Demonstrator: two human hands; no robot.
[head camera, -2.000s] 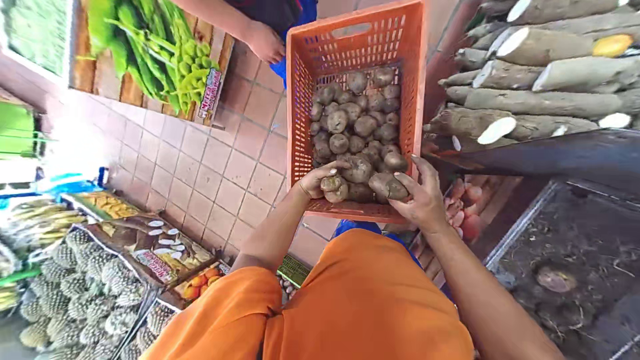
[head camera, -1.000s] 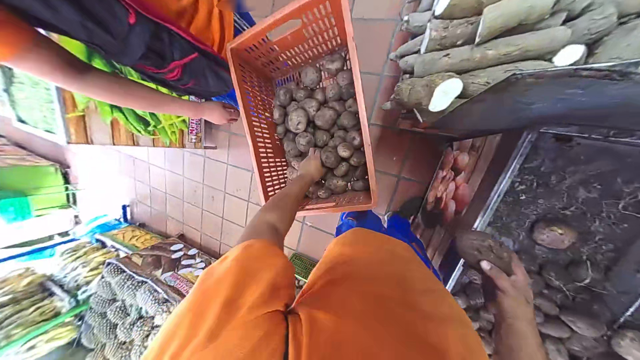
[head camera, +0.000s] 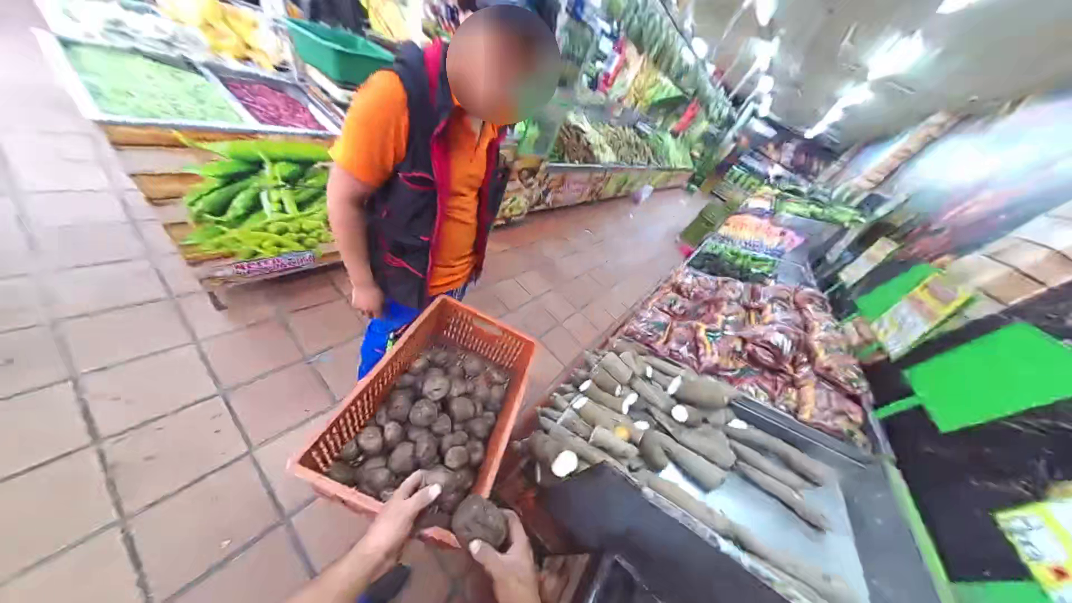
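An orange plastic crate (head camera: 515, 381), holding many round, soil-covered root vegetables (head camera: 423, 412) that look like potatoes, stands tilted in the view at lower centre. My right hand (head camera: 509, 557) grips one dark, dirty tuber (head camera: 480, 521) at the crate's near right corner. Over the near end of the crate is my left hand (head camera: 398, 519), its fingers against the tubers there; whether it grips one is unclear.
A person in a dark vest (head camera: 402, 184) stands just beyond the crate. Right of it lies a display of cassava roots (head camera: 687, 435), with bagged produce (head camera: 754, 335) behind. Green pods (head camera: 260, 197) fill a wooden stand at left. Tiled floor (head camera: 193, 419) lies left of the crate.
My right hand, over the dark bin at right one second ago, is now at the crate with a tuber. The view has tilted up strongly, showing more of the shop and the other person.
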